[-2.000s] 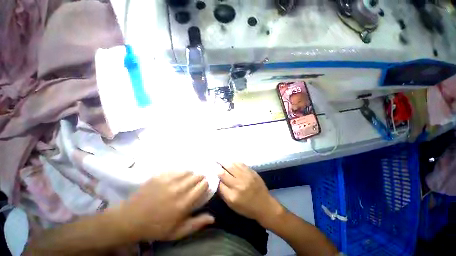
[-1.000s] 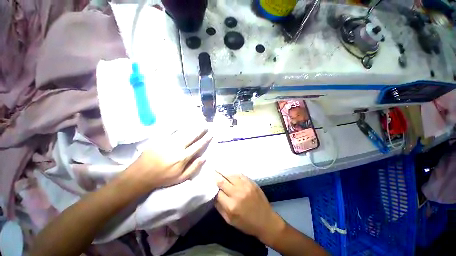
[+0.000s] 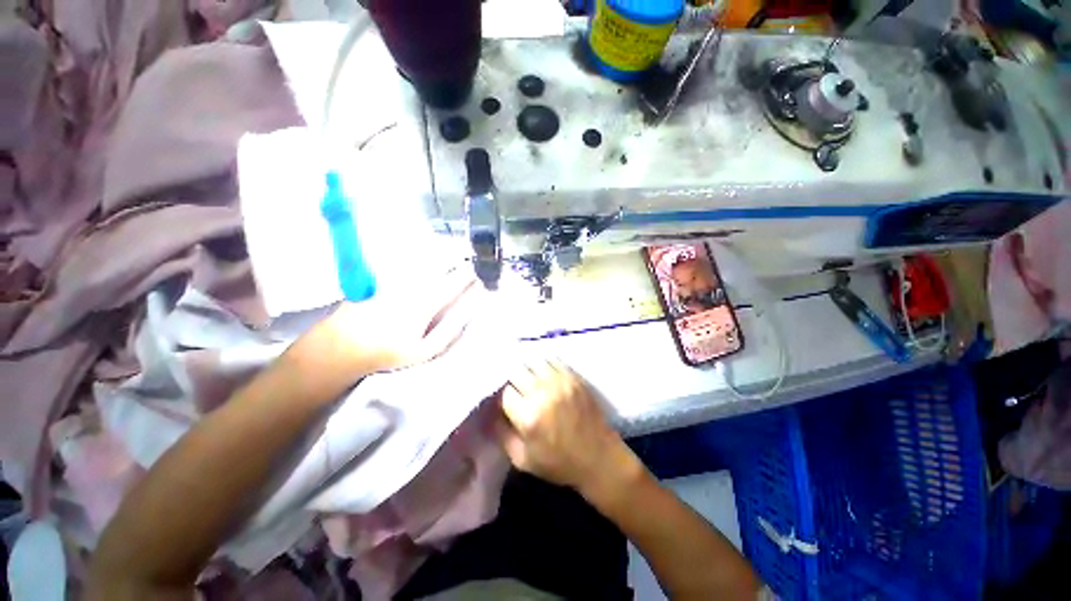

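A white and dusty-pink garment piece lies under my hands and hangs over the table's front edge in folds. My left hand lies on the cloth left of the needle area, its fingers lost in glare. My right hand pinches the cloth's right edge at the table's front edge. The sewing machine's presser foot area is just beyond the fingers; glare hides whether the cloth is under it. The white machine head runs to the right.
A lit smartphone with a white cable lies right of the needle. A blue tool and a red item are further right. A blue crate stands below. A pink heap is at left. A blue tube hangs left of the needle.
My left hand has moved from the front edge towards the needle area and slightly left. My right hand has moved up a little. More pink cloth shows below the white. The view has shifted.
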